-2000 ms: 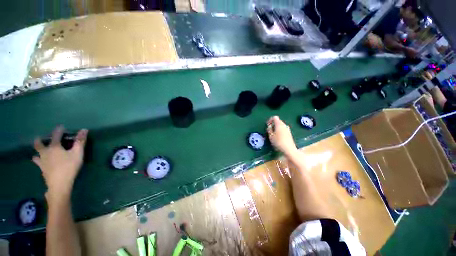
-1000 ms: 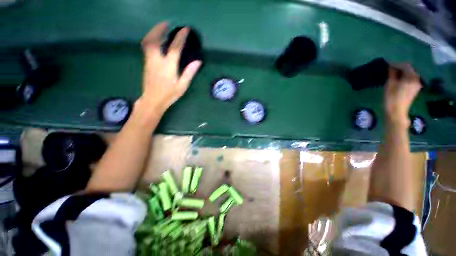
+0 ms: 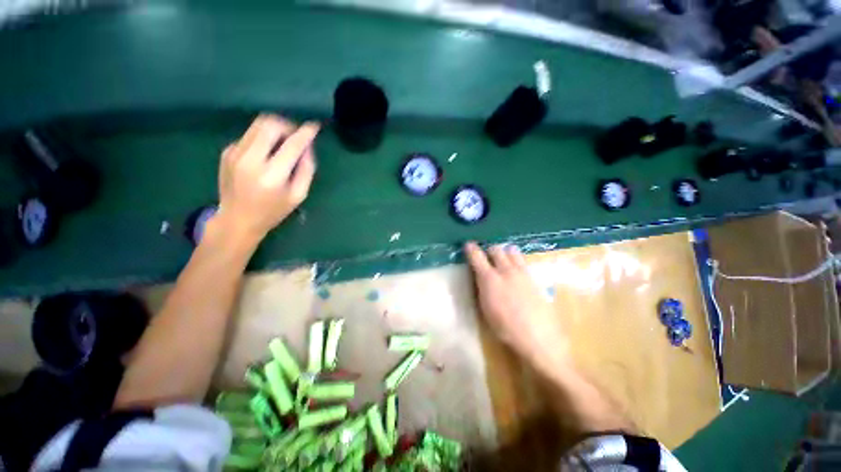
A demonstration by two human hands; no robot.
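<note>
A black cylindrical housing [image 3: 360,112] stands on the green belt. My left hand [image 3: 267,175] is just left of it, apart from it, with fingers curled; whether it holds something small is unclear. My right hand [image 3: 505,293] rests at the bench's front edge by the belt, fingers apart, with nothing visible in it. Two white-faced black discs [image 3: 420,174] lie between the hands on the belt, and another disc [image 3: 201,224] is partly hidden by my left wrist. Green battery cells [image 3: 323,418] are heaped on the cardboard near me.
More housings [image 3: 516,116] and discs [image 3: 613,194] lie along the belt to the right. Other black parts lie at the far left. A blue bundle [image 3: 675,321] is on the right-hand cardboard [image 3: 599,323]. An open carton [image 3: 770,318] stands at the right. Other people are at the upper right.
My left hand has come off the black housing and moved down and left. My right hand has left the black housing at the right and moved left to the bench edge.
</note>
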